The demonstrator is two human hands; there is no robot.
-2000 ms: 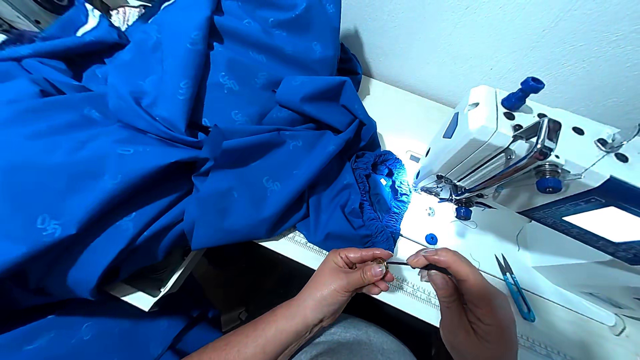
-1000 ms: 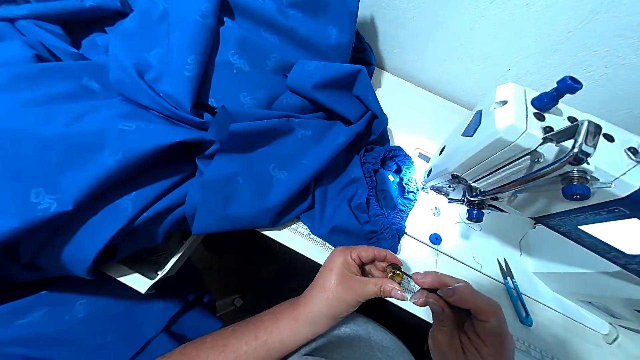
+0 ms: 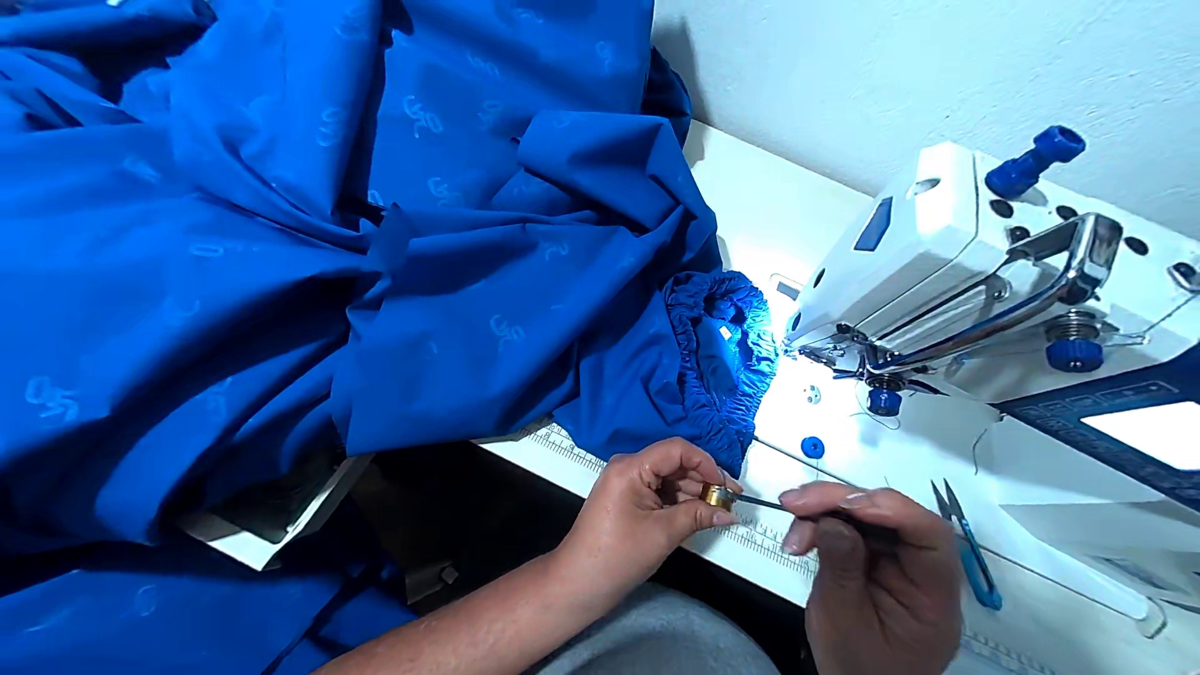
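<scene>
Between its thumb and fingers, my left hand (image 3: 647,506) pinches a small brass-coloured metal part (image 3: 718,497), perhaps a bobbin case. My right hand (image 3: 872,562) grips a thin screwdriver-like tool (image 3: 764,503) with a dark handle; its tip meets the metal part. Both hands are above the table's front edge. Just beyond them lies the gathered, elasticated end (image 3: 722,356) of a large blue printed fabric (image 3: 469,328), beside the needle area of a white sewing machine (image 3: 937,253).
Blue-handled thread snips (image 3: 975,553) lie right of my right hand. A small blue round piece (image 3: 813,447) and loose threads rest on the white table (image 3: 778,216). A printed ruler scale (image 3: 562,442) runs along its front edge. The wall (image 3: 919,75) stands behind.
Two seconds ago the tool was level between both hands. The brass-coloured part has since come into clearer sight in my left hand, and the tool's tip now meets it.
</scene>
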